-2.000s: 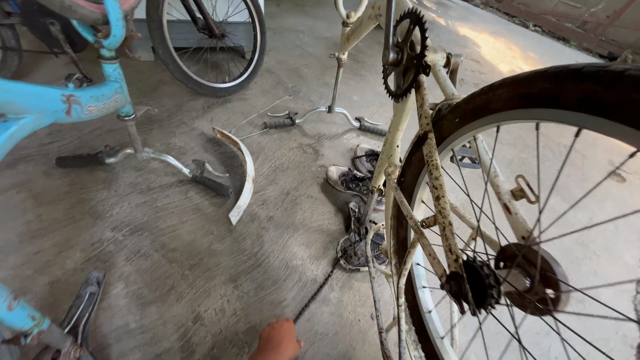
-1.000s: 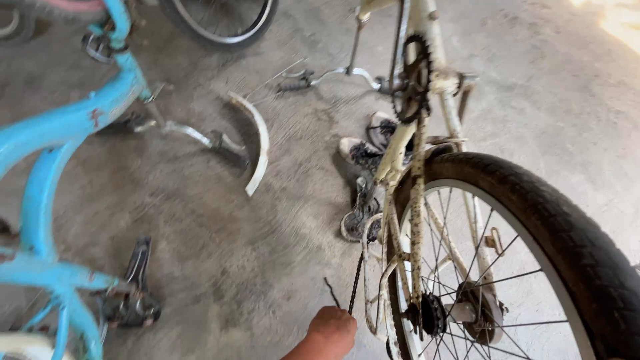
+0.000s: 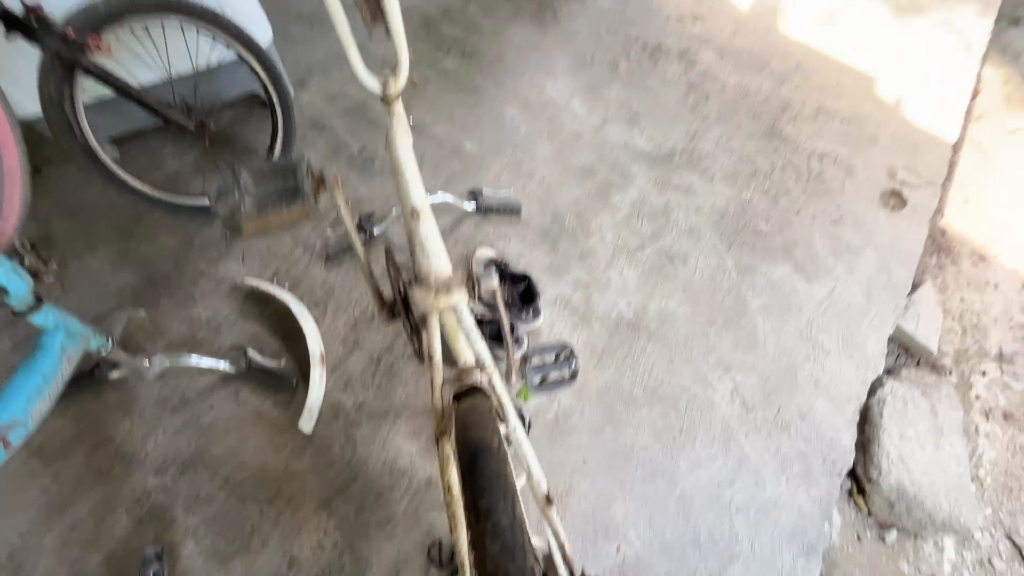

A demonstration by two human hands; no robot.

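Neither my left hand nor my right hand is in view. A cream bicycle frame with rust spots runs down the middle, upside down. Its rear tire sits between the frame's stays at the bottom. The chainring shows edge-on at the left of the frame. One pedal sticks out to the right; another pedal, blurred, is at the upper left. Beyond the frame, its handlebar rests low near the floor. A pair of shoes is on the concrete behind the frame.
A curved white fender lies on the floor at the left. Farther left are a light blue bicycle frame and its handlebar. Another bicycle's wheel stands at the upper left. A rough stone sits by the concrete's broken edge at the right.
The view has swung to the right and over the cream frame. A hand at the bottom, with a dark chain at it one second ago, is out of view now.
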